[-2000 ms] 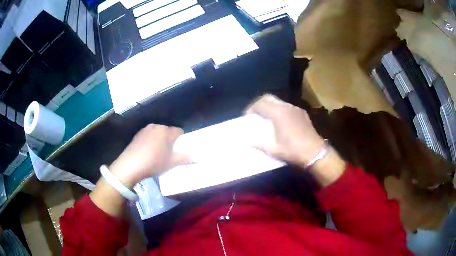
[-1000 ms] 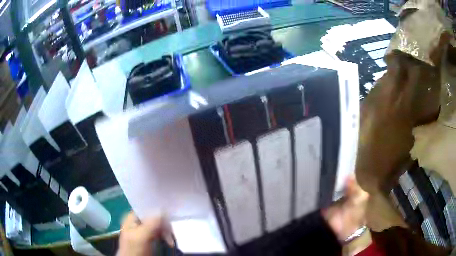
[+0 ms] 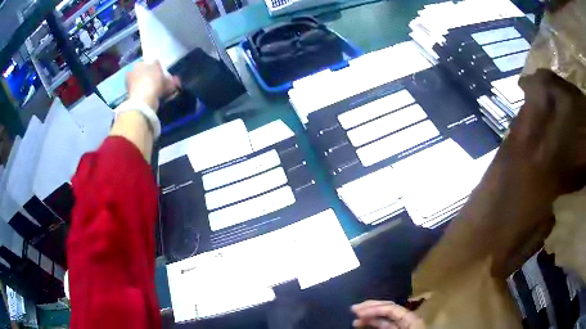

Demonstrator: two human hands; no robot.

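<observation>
My left hand reaches up at the upper left and grips the edge of an erected black retail box with raised white flaps. A flat black-and-white box blank with three white rectangles lies on the bench in front of me, touched by neither hand. My right hand is at the bottom edge, partly cut off, with its fingers extended and nothing seen in them.
A stack of blanks lies right of the blank, with another stack behind. Black headphones sit in a blue tray. Erected boxes stand at left. Crumpled brown paper fills the right side.
The blank that both hands held up a second ago is gone from them; a blank now lies flat on the bench. My left hand has moved up-left to an erected box; my right hand has dropped lower.
</observation>
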